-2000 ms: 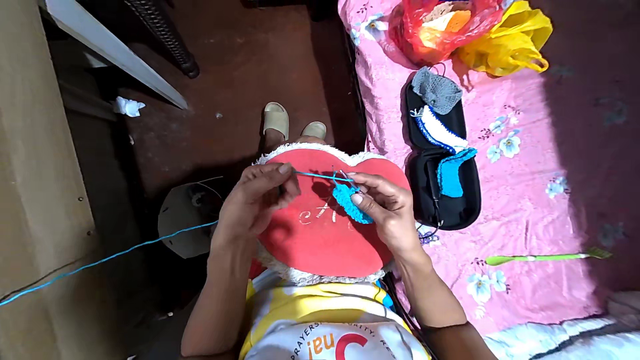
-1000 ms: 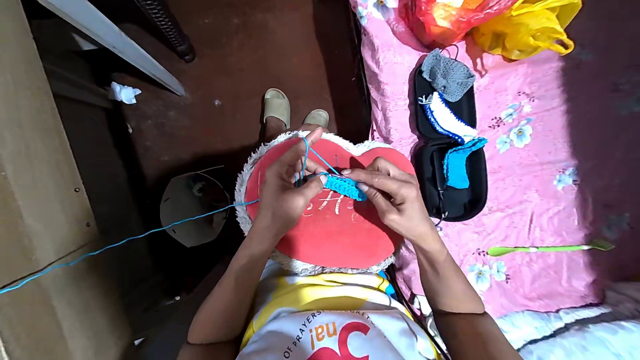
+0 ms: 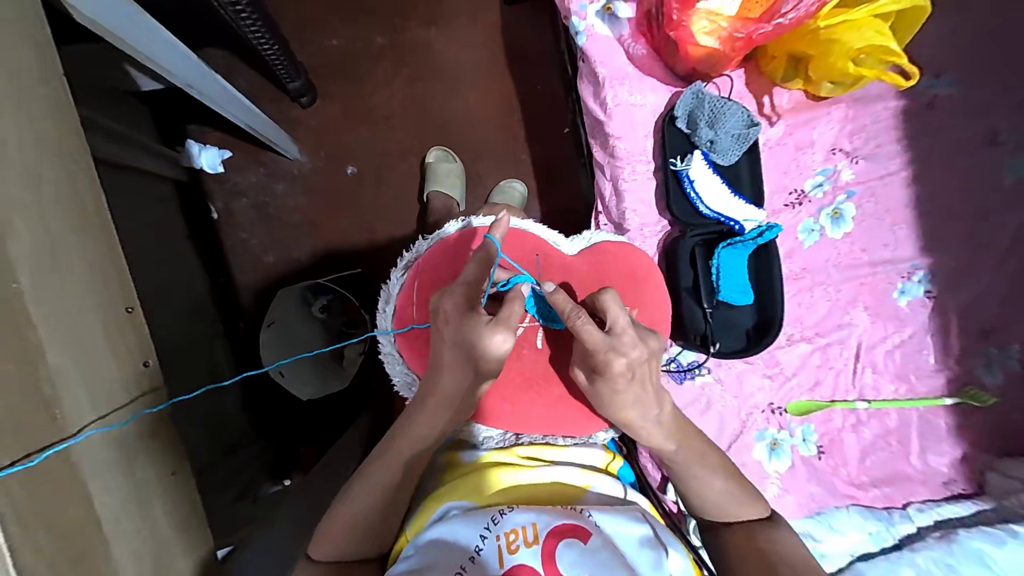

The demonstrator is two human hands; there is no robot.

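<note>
Above a red heart-shaped cushion (image 3: 512, 392) with a fluffy white edge, both hands meet at a small blue crocheted piece (image 3: 546, 310). My left hand (image 3: 474, 320) pinches its left end between thumb and a finger, and blue yarn (image 3: 264, 370) loops over the raised index finger and runs off to the lower left. My right hand (image 3: 612, 352) touches the piece at its right side. A thin needle or hook (image 3: 538, 268) sticks up between the hands; most of it is hidden by the fingers.
On the pink floral cloth (image 3: 864, 320) lies an open black case (image 3: 680, 320) with grey, white-and-blue and blue crocheted pieces. Red (image 3: 704, 40) and yellow plastic bags (image 3: 840, 56) sit above it, a green utensil (image 3: 872, 404) below. A container (image 3: 312, 340) stands at left.
The hands have come together since two seconds ago. The left index finger now stands raised with yarn looped over it, and the blue piece hangs more downward than one second ago.
</note>
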